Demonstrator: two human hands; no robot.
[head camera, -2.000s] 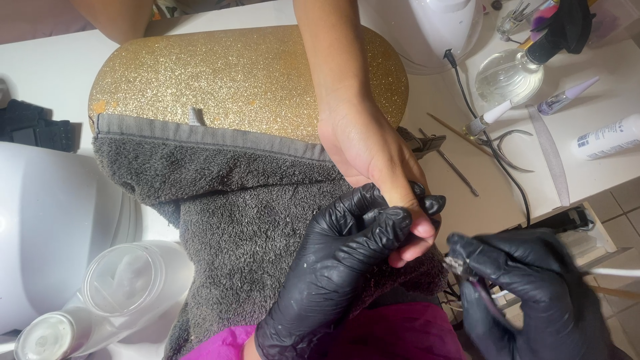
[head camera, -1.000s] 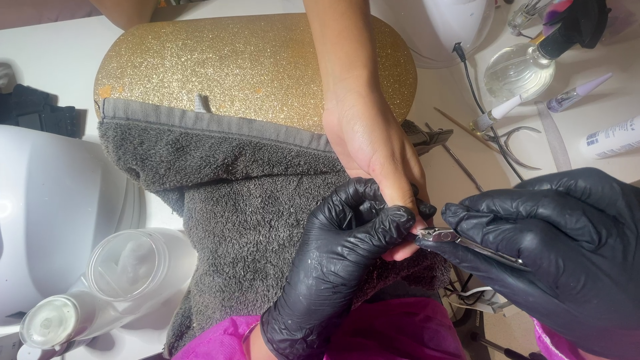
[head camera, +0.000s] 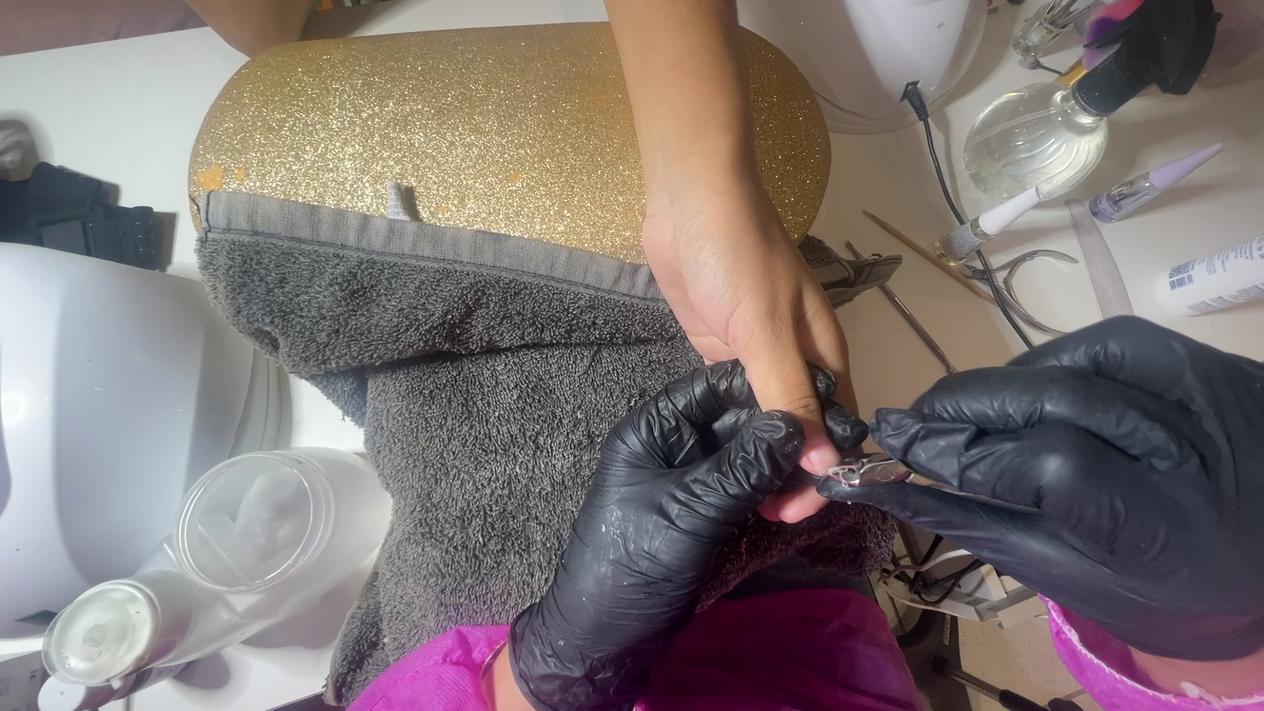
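Note:
My left hand, in a black glove, holds another person's thumb between its fingertips. In my right hand, also gloved in black, is a small metal nipper, its tip close to that thumb's nail; whether the jaws touch the nail I cannot tell. The other person's forearm lies across a gold glitter armrest. A dark grey towel hangs over the front of the armrest and passes beneath my left hand.
Clear plastic containers and a white device stand at left. Toward the right lie a thin stick, metal nippers, a nail file and a white bottle. A glass spray bottle and a black cable are near the top right.
Two seconds ago my right hand was lower and a little away from the thumb; now its nipper is at the thumb's tip. My left hand keeps its hold.

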